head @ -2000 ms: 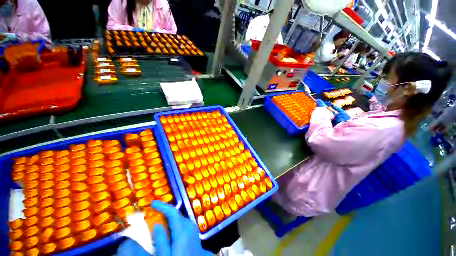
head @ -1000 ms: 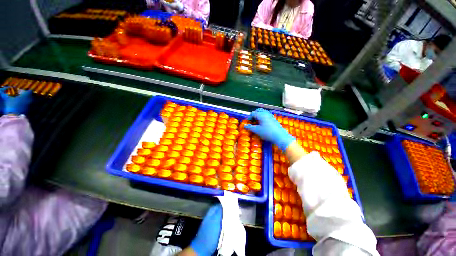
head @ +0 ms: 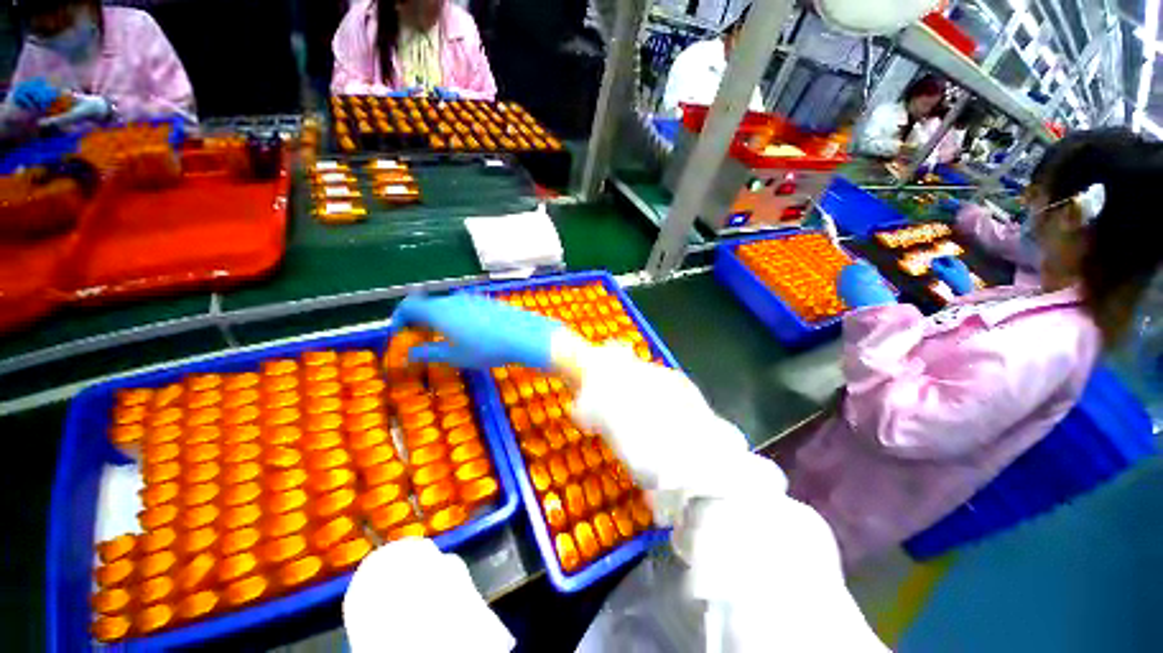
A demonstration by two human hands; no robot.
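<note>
My right hand [head: 478,332], in a blue glove, reaches over to the far right corner of the left blue tray [head: 66,510]. Its fingers are closed around an orange-gold part [head: 406,347] at the end of a row; whether the part is lifted cannot be told. The left tray holds dense rows of glossy orange-gold parts, with white liner [head: 119,500] showing at its left side. The right blue tray [head: 657,344] holds more such parts, partly hidden by my right hand and white sleeve. My left hand is not visible; a blurred white shape, sleeve or cloth, shows at the bottom centre.
A stack of white wipes [head: 514,240] lies beyond the trays. Red-orange trays [head: 191,223] and a black tray of parts [head: 440,125] are across the bench. A person in pink [head: 969,370] sits at right beside another blue tray [head: 778,319]. A metal post [head: 714,140] rises behind the trays.
My left hand and its white wipe have left view. My right hand remains at the left tray's far right corner. The view has swung right again, after a swing left one second ago.
</note>
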